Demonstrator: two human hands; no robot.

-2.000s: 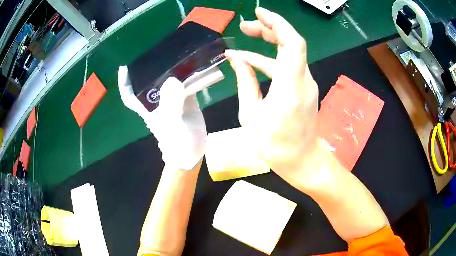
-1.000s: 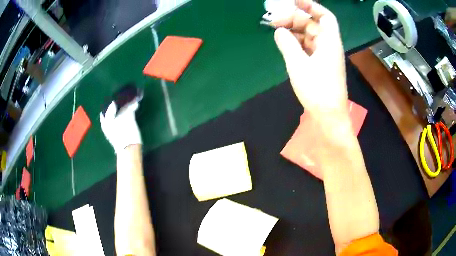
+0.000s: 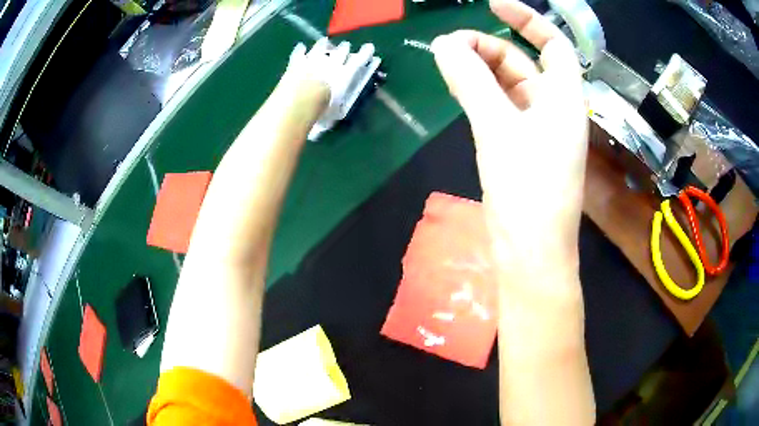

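Note:
My gloved left hand (image 3: 329, 79) is over the green belt at the upper middle, its fingers around a pale-sided box with a dark edge (image 3: 359, 98); the hand hides most of it. My bare right hand (image 3: 533, 108) is raised to the right, thumb and fingertips pinched. Small white lettering (image 3: 418, 45) shows at these fingertips, seemingly on a thin clear label. A black set-top box (image 3: 136, 314) lies on the belt at the lower left. A red pad with pale specks (image 3: 445, 279) lies on the black mat, partly behind my right forearm.
A curled pale-yellow liner sheet (image 3: 300, 374) lies on the mat. Red pads (image 3: 179, 210) are spaced along the green belt (image 3: 333, 195). At right, yellow-handled scissors (image 3: 676, 250), red-orange-handled scissors (image 3: 706, 230) and a metal fixture sit on a brown board, below a whitish tape ring (image 3: 582, 29).
The view has shifted. My left hand has moved from the left part of the belt to another box farther right. The black box it was at now lies released. My right hand stays raised and pinched.

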